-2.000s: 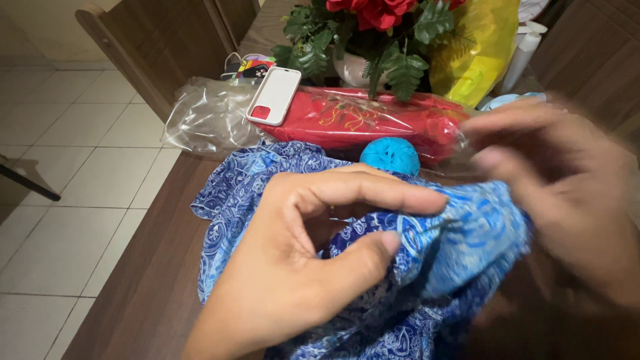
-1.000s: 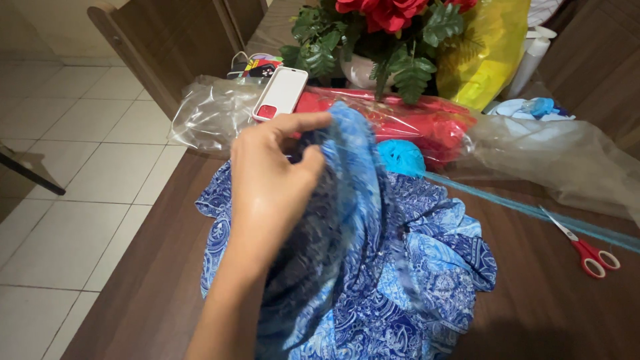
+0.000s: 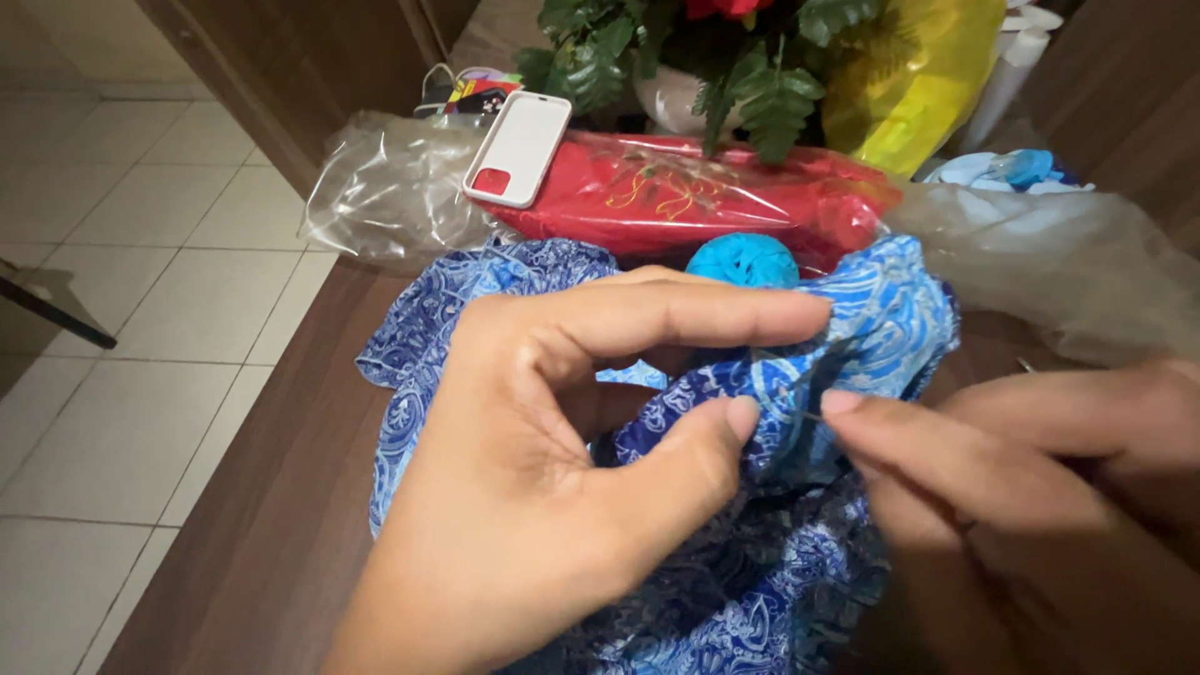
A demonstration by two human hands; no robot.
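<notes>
Blue paisley-patterned fabric (image 3: 750,609) lies bunched over the table, with part of it raised between my hands. My left hand (image 3: 562,450) pinches a fold of it between thumb and fingers. Close by on the right, my right hand (image 3: 1022,487) has its fingertips together at the fabric on a thin needle (image 3: 814,416), only a short part of which shows. Just behind the fabric sits a ball of turquoise yarn (image 3: 743,261), its lower part hidden by my left hand and the cloth.
Behind the cloth, a red item in clear plastic (image 3: 694,192) spans the table, a white phone case (image 3: 518,148) on its left end. Farther back stand a potted plant with red flowers (image 3: 778,94), a yellow plastic bag (image 3: 919,84) and a white bottle (image 3: 1008,84). Tiled floor (image 3: 141,403) shows at left.
My right hand, out of view one second ago, is back at the fabric. My left hand has come down from the raised cloth. The red-handled scissors seen then are now hidden.
</notes>
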